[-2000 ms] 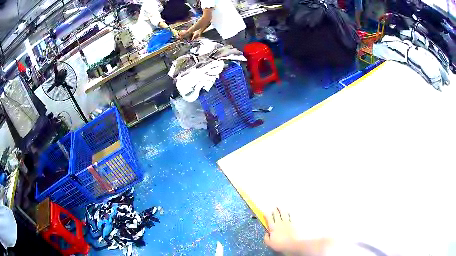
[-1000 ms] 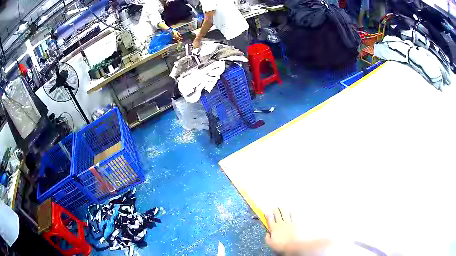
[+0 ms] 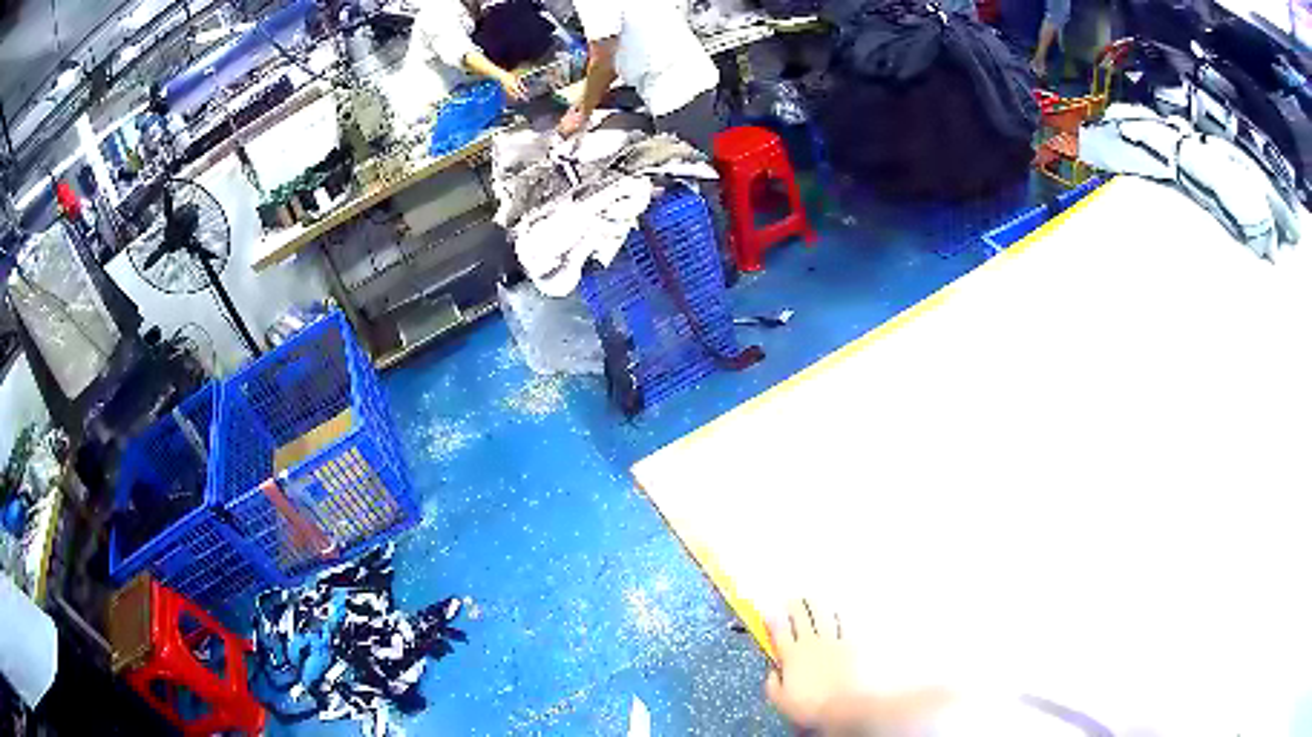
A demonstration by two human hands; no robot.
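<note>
My right hand [image 3: 823, 677] is at the lower middle, resting on the near left corner area of a big white table [image 3: 978, 432] with a yellowish edge. Its fingers are spread and it holds nothing. The sleeve and forearm run off to the right and are washed out in the glare. My left hand is not in the picture.
Blue crates [image 3: 324, 475] stand at left, by a red stool [image 3: 194, 662] and a scrap heap [image 3: 353, 634]. Another crate [image 3: 669, 303] bears pale cloth [image 3: 576, 216]. Beyond are a red stool [image 3: 760, 199], a dark pile [image 3: 921, 108], a fan [image 3: 180, 238] and people at a bench.
The people at the bench have shifted their arms over the blue and pale cloth. The view has moved very slightly. My right hand stays in place on the table edge.
</note>
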